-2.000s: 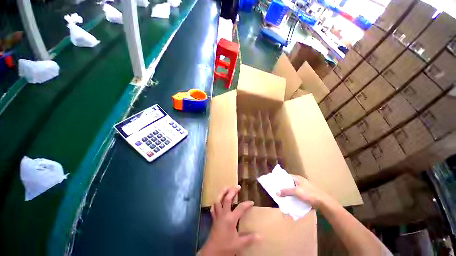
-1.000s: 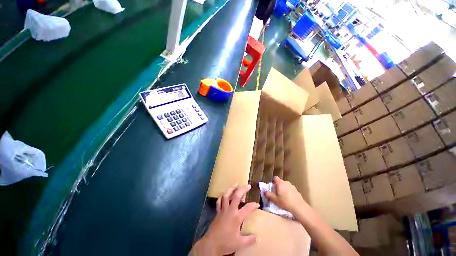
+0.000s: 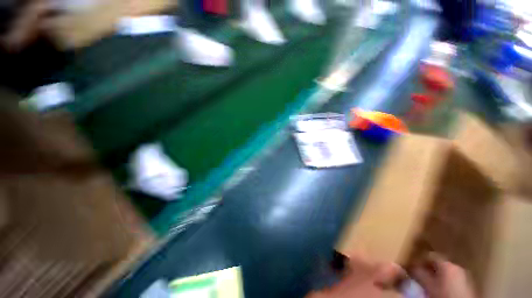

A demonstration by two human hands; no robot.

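Note:
The view is blurred. The open shipping carton (image 3: 396,198) stands at the right, its inside dark and its cells not clear. My left hand (image 3: 367,280) is at the carton's near left flap, low in the picture and partly cut off; its fingers are too blurred to read. My right hand (image 3: 446,279) is close beside it at the carton's near end, fingers bent around a wrapped product (image 3: 412,288). Only a small white part of this product shows between the hands.
Several wrapped products (image 3: 157,173) lie on the green conveyor belt (image 3: 233,116). A calculator (image 3: 328,142) and a tape dispenser (image 3: 378,123) are on the dark bench. A sticker sheet (image 3: 213,285) lies at the near edge. Brown cardboard (image 3: 64,227) stands at the left. A red stool (image 3: 430,87) is beyond.
The view has swung left, so the carton and both hands appear further right, and the left cardboard and sticker sheet have come into view. My hands are closer together.

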